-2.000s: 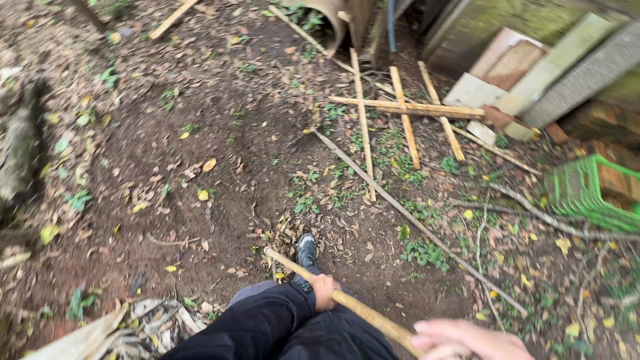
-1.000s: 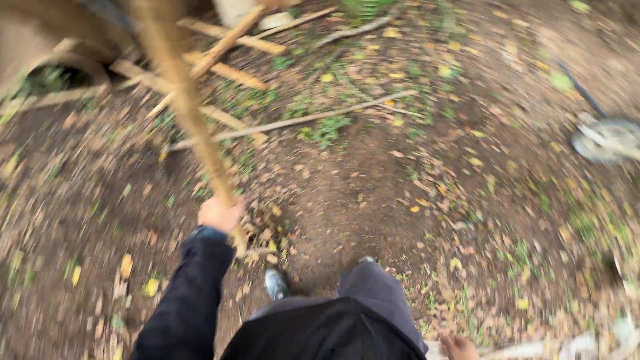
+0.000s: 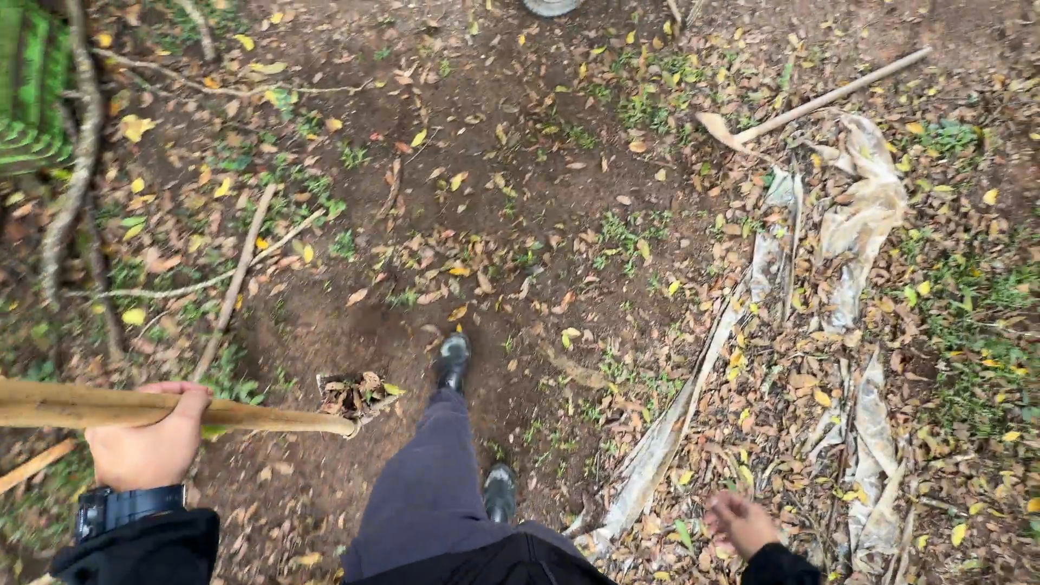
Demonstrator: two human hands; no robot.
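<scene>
My left hand (image 3: 150,439), with a dark watch on its wrist, is closed around a thick wooden pole (image 3: 268,418) at the lower left. The pole runs out past the left edge of the view; its near end lies beside my leg, with a clump of dry leaves (image 3: 357,394) at it. Low on the right, my right hand (image 3: 741,524) hangs with its fingers loosely curled and nothing seen in it. Below it is leaf-covered ground. My dark boots (image 3: 453,361) are on bare soil, one ahead of the other.
A long-handled hoe (image 3: 829,97) lies at the upper right, near torn, dirty plastic sheeting (image 3: 865,211). More sheeting stretches down toward my right hand. At left are a green plastic crate (image 3: 32,89), a crooked branch (image 3: 81,162) and a straight stick (image 3: 236,284). Part of a wheel (image 3: 552,6) shows at the top.
The view has turned far to the right. The pole in my left hand, raised one second ago, now points left. Two seconds ago a hand was also near its other end.
</scene>
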